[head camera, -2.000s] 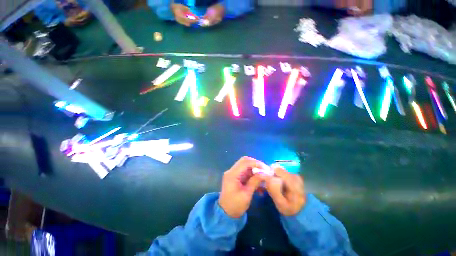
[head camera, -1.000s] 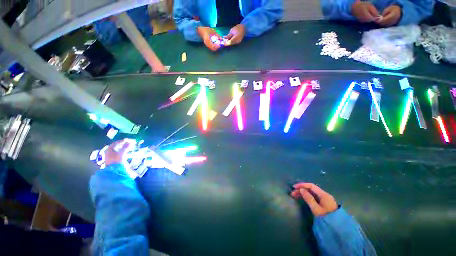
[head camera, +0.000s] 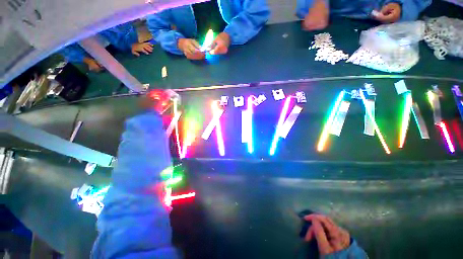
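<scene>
My left hand (head camera: 156, 100) is at the left end of the row of light units, washed in red glow and blurred. Its fingers are over the leftmost unit, and its grip is unclear. A lit strip (head camera: 177, 132) and a pale strip (head camera: 173, 123) lie just right of it. My right hand (head camera: 329, 236) is low at the right, fingers closed around a small dark object (head camera: 305, 218) that I cannot identify. The pile of light units (head camera: 91, 199) is partly hidden behind my left sleeve, with a red-lit strip (head camera: 183, 196) sticking out to the right.
More glowing units with white housings (head camera: 278, 94) lie spaced along the dark-green belt. A grey metal bar (head camera: 56, 140) crosses the left side. Across the belt are people's hands (head camera: 205, 48), loose white parts (head camera: 327, 49) and a clear plastic bag (head camera: 388, 48).
My left hand has moved from the pile up to the left end of the row. My right hand has stayed low and appears slightly lower, keeping the dark object. The view has shifted.
</scene>
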